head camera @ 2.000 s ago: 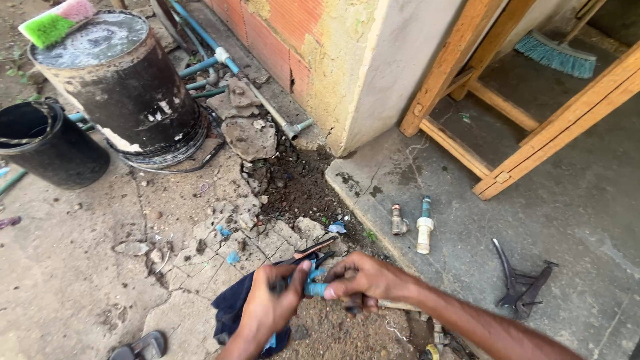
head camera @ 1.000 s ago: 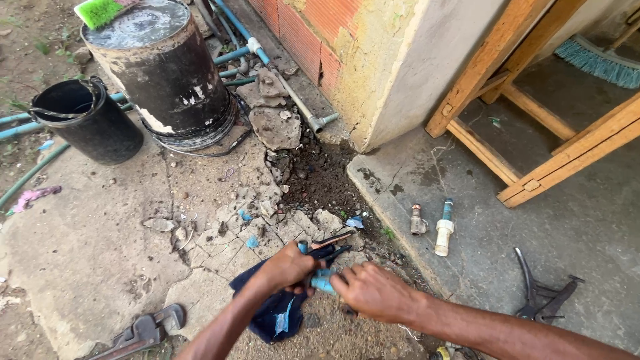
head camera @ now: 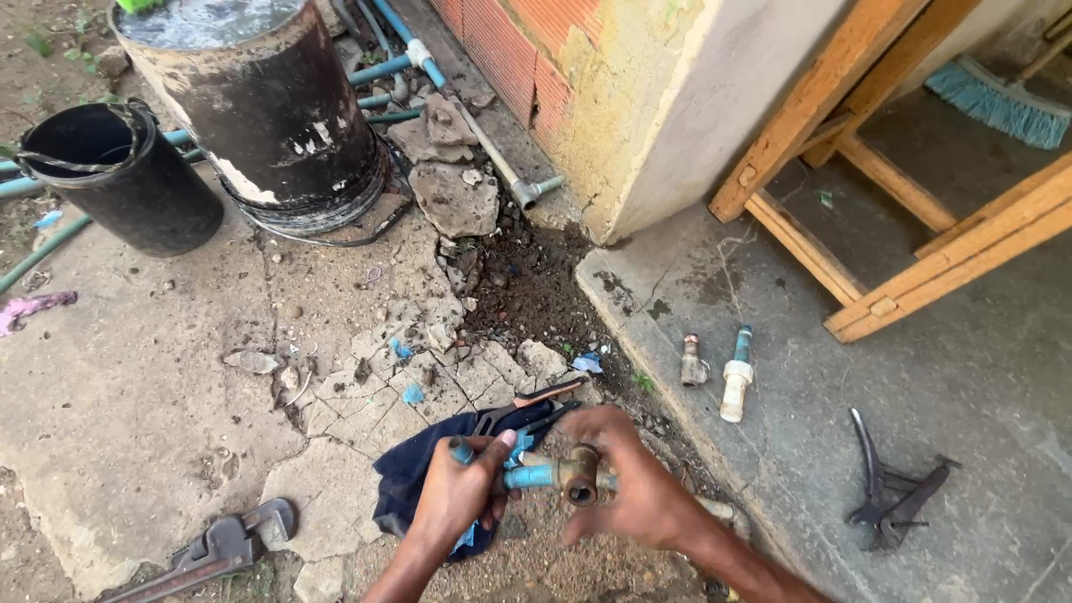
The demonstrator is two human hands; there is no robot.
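Note:
My left hand [head camera: 473, 481] is closed around a blue plastic pipe piece [head camera: 529, 476], whose short blue end sticks up by the thumb. A brass fitting [head camera: 580, 476] with an open round port sits at the right end of the blue pipe. My right hand [head camera: 624, 481] is beside the brass fitting with its fingers apart and blurred; whether it touches the fitting is unclear. Below the hands a dark blue cloth [head camera: 406, 477] lies on the broken paving, with dark-handled tools [head camera: 548, 392] on it. On the step lie a small metal fitting [head camera: 693, 362] and a white-and-blue pipe piece [head camera: 737, 377].
Locking pliers [head camera: 896, 494] rest on the concrete step at right; a pipe wrench [head camera: 222, 548] lies at lower left. A black bucket [head camera: 126, 188] and large drum [head camera: 276, 117] stand upper left. A capless pipe [head camera: 502, 159] runs along the wall. A wooden frame [head camera: 804, 251] stands at right.
The right hand was closed at the pipe piece a second ago; now its fingers are spread beside the brass fitting, which has come into sight. The left hand still holds the blue pipe.

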